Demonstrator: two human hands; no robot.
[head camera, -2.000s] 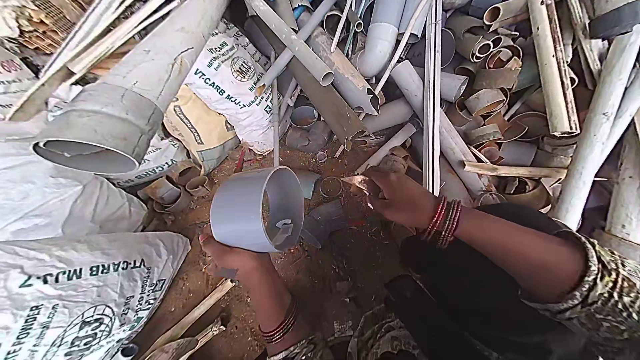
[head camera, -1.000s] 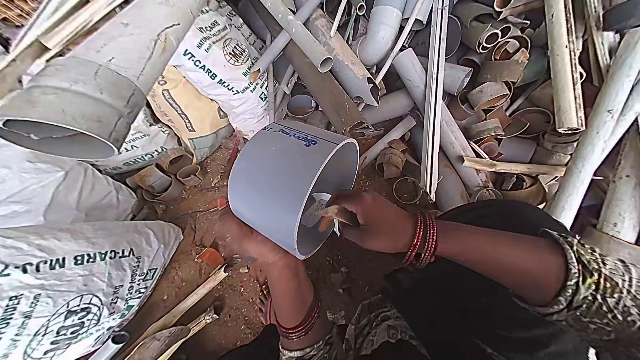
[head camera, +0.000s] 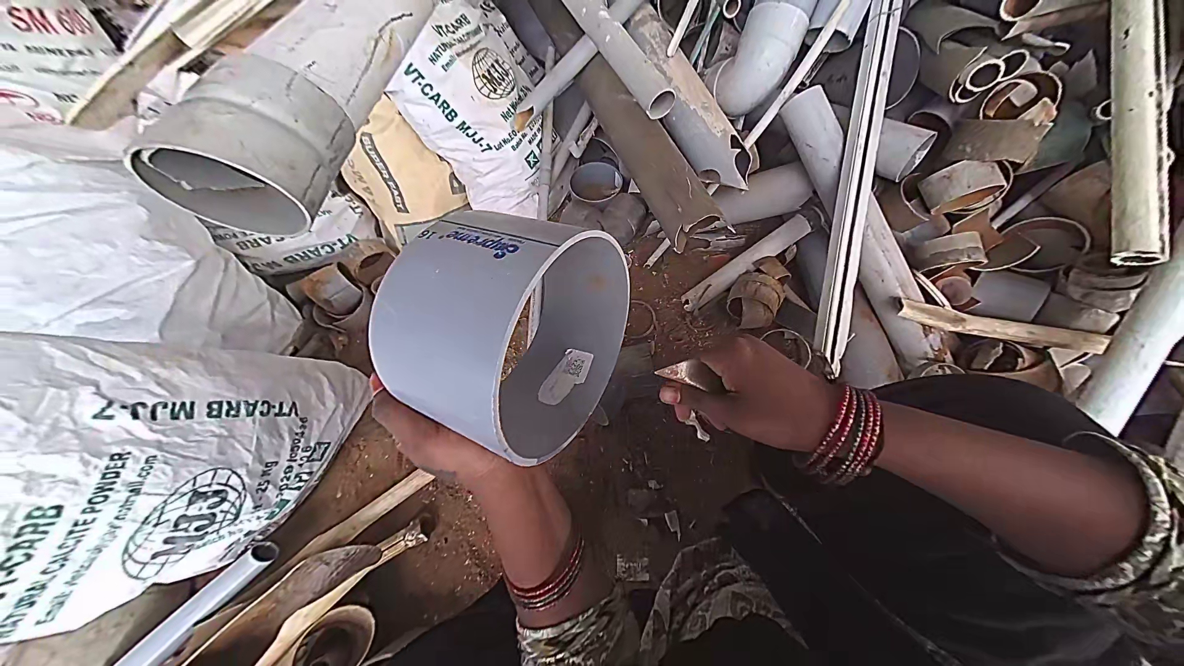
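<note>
A short, wide section of grey plastic pipe (head camera: 444, 314) with blue printing on its outside rests in my left hand (head camera: 453, 444), which grips it from below and behind. Inside the pipe's wall a sticker (head camera: 566, 376) with a printed code is visible. To the right of the pipe, apart from it, my right hand (head camera: 758, 393) is closed on a small pointed metal blade (head camera: 692, 376), its tip toward the pipe's open end. A whitish scrap (head camera: 697, 426) shows just below the right fingers. The rest of the blade is hidden in the fist.
A large grey pipe (head camera: 250, 139) lies at upper left over white printed sacks (head camera: 185, 444). Pipe offcuts and rings (head camera: 962, 185) are heaped at upper right, with a long white strip (head camera: 856, 185) across them. A thin grey pipe (head camera: 203, 601) and wood pieces lie lower left.
The right hand has moved from the pipe's open end, where it was one second ago, to a spot apart on the right. My left hand has turned the pipe since two seconds ago.
</note>
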